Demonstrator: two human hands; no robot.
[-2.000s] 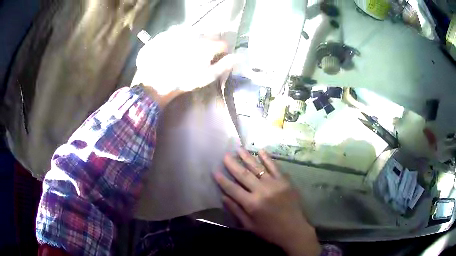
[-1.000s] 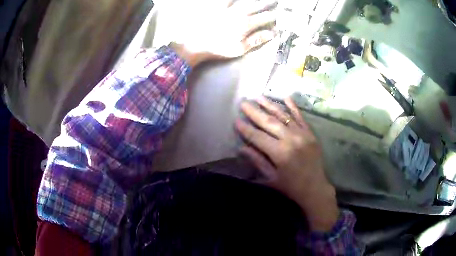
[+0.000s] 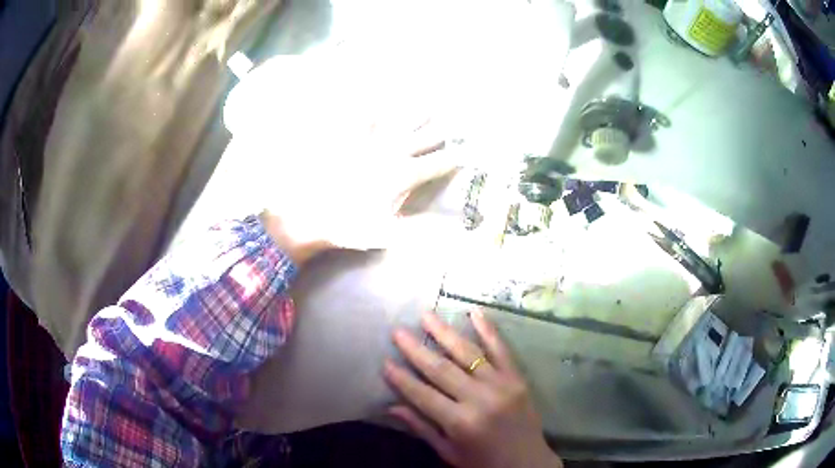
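Smooth pale grey-beige cloth [image 3: 339,338] lies in front of the machine's needle area [image 3: 473,201]. My left hand [image 3: 366,174] is over the cloth's upper part, its fingers beside the needle area; glare washes out most of it, so its grip is unclear. My right hand [image 3: 462,388], with a ring, lies palm down with fingers apart, at the cloth's right edge. A small white piece [image 3: 240,64] sticks out at the upper left of the glare. What it joins is hidden.
A brown cloth heap [image 3: 101,155] lies at left. The machine head [image 3: 732,137] has a ridged knob [image 3: 609,144]. Dark squares [image 3: 583,201] lie near the needle. A dark metal tool [image 3: 687,256] lies above a label tray [image 3: 682,338]. A yellow-labelled white container [image 3: 703,26] stands behind.
The view has shifted, and the machine sits lower in it than one second ago. Glare covers more of my left hand. My right hand remains palm down at the cloth's edge.
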